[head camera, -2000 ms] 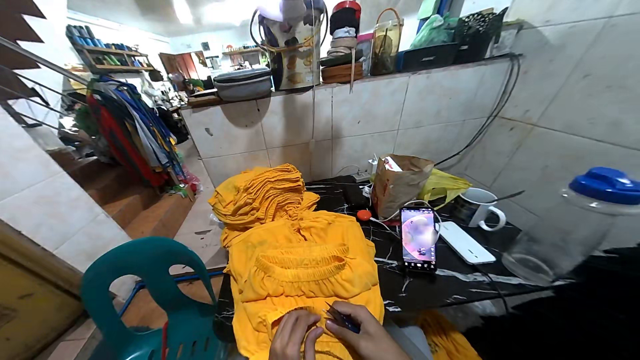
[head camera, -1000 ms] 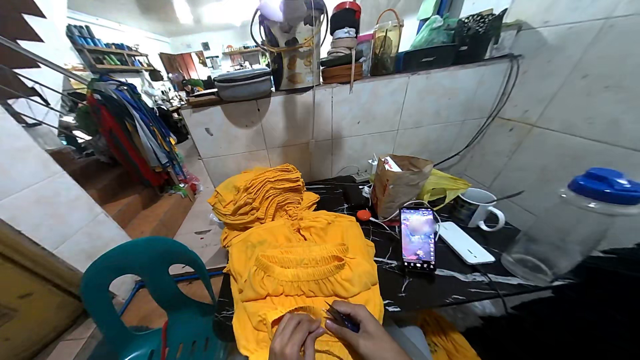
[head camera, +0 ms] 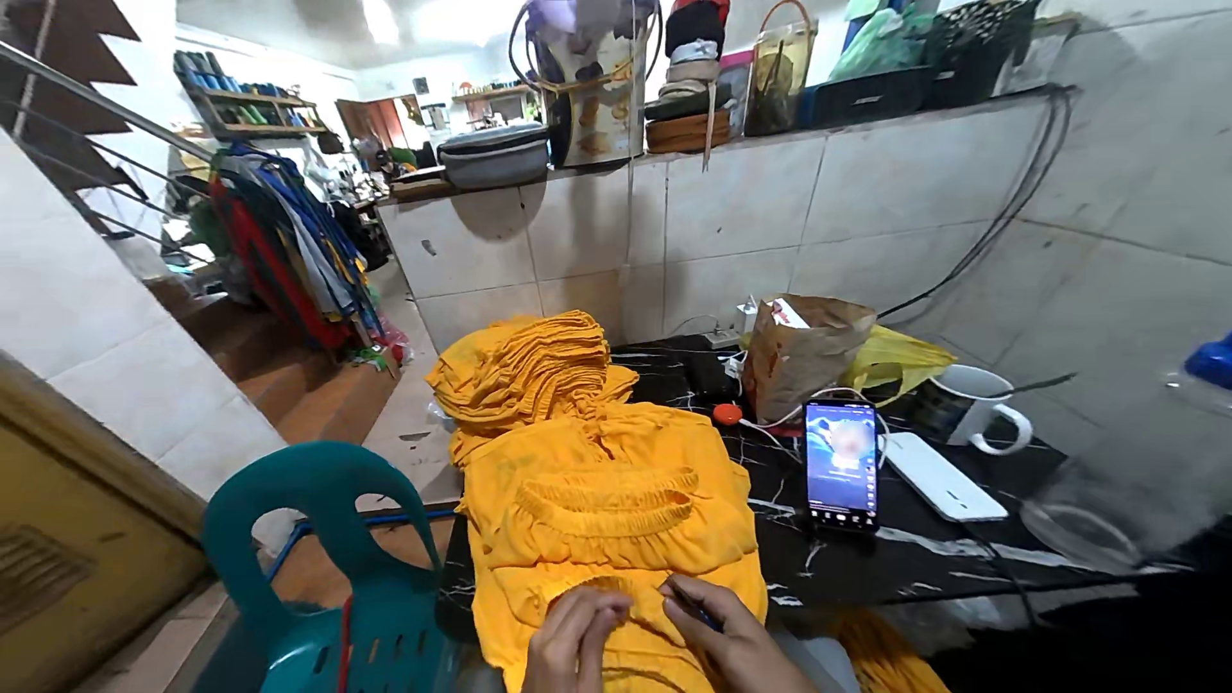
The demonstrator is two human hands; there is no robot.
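Observation:
Yellow gathered garments [head camera: 616, 549] with elastic waistbands lie spread over the near left part of the table. Behind them rises a folded stack of the same yellow cloth [head camera: 525, 371]. Low in the view, my left hand [head camera: 576, 640] pinches the edge of the nearest yellow garment between thumb and fingers. Just right of it, my right hand [head camera: 736, 640] is closed around a small dark tool [head camera: 695, 608], whose kind I cannot tell, with its fingertips at the same garment.
On the black marbled table [head camera: 905, 568] are a lit phone [head camera: 842, 467], a white phone [head camera: 943, 476], a paper bag [head camera: 804, 356], a mug [head camera: 958, 399] and a clear plastic jar [head camera: 1116, 500]. A green plastic chair [head camera: 327, 500] stands left. A tiled wall [head camera: 722, 221] runs behind.
The dark tool in my right hand has tilted and now shows less beyond the fingers. My left hand stays at the nearest garment.

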